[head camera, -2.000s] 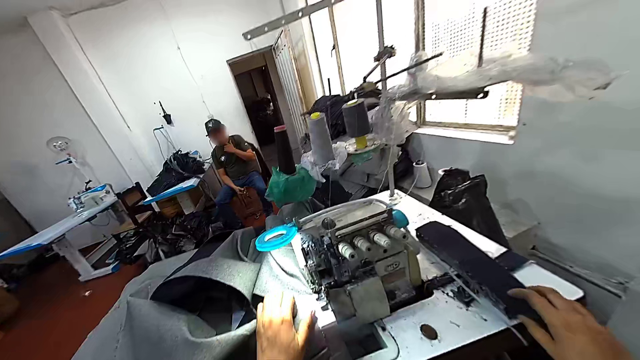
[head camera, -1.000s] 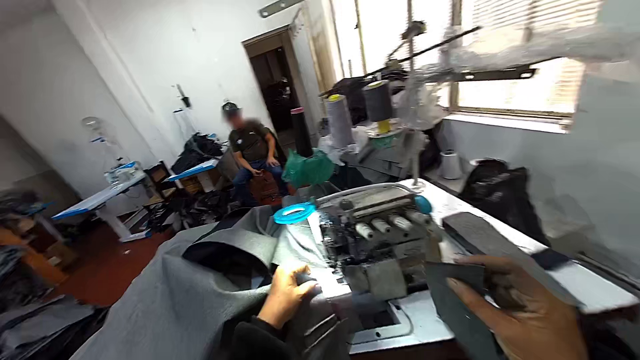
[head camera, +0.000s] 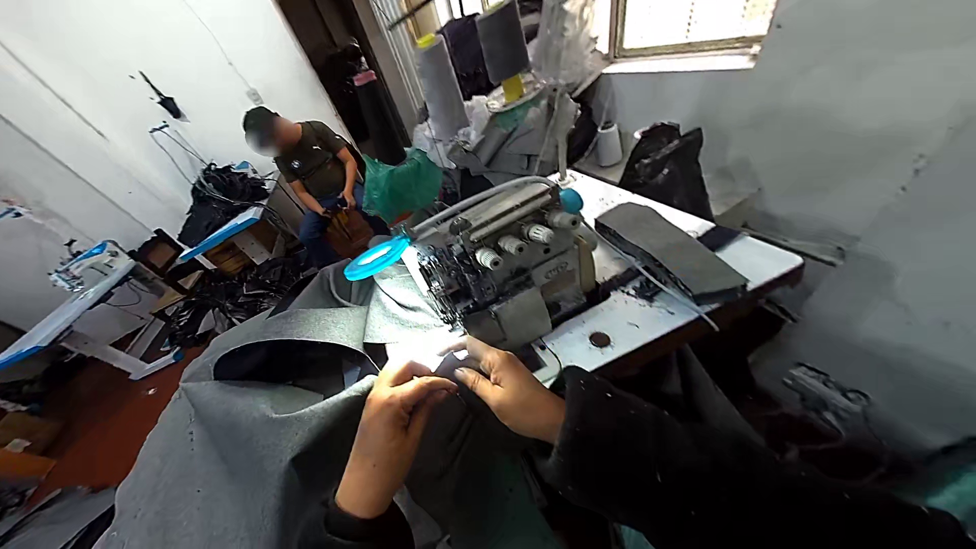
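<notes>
My left hand (head camera: 400, 408) and my right hand (head camera: 507, 385) meet just in front of an overlock sewing machine (head camera: 511, 259), fingers closed on the edge of dark grey fabric (head camera: 457, 427). A bright light falls on the spot by the fingertips, so the fabric's edge is partly washed out. A wide length of grey fabric (head camera: 252, 435) drapes over the left side and hangs down. Right of the machine, a stack of cut grey fabric pieces (head camera: 671, 248) lies on the white sewing table (head camera: 633, 328). A blue ring (head camera: 377, 258) is fixed at the machine's left.
Thread cones (head camera: 444, 88) stand behind the machine, beside a green plastic bag (head camera: 402, 184). A black plastic bag (head camera: 667, 164) is behind the table. A seated person (head camera: 320, 164) is at the back left, near other sewing tables (head camera: 221, 232) and dark fabric heaps.
My right hand has moved left from the table's right side, where it held a grey piece a second ago, to join my left hand. The view has moved closer to the machine.
</notes>
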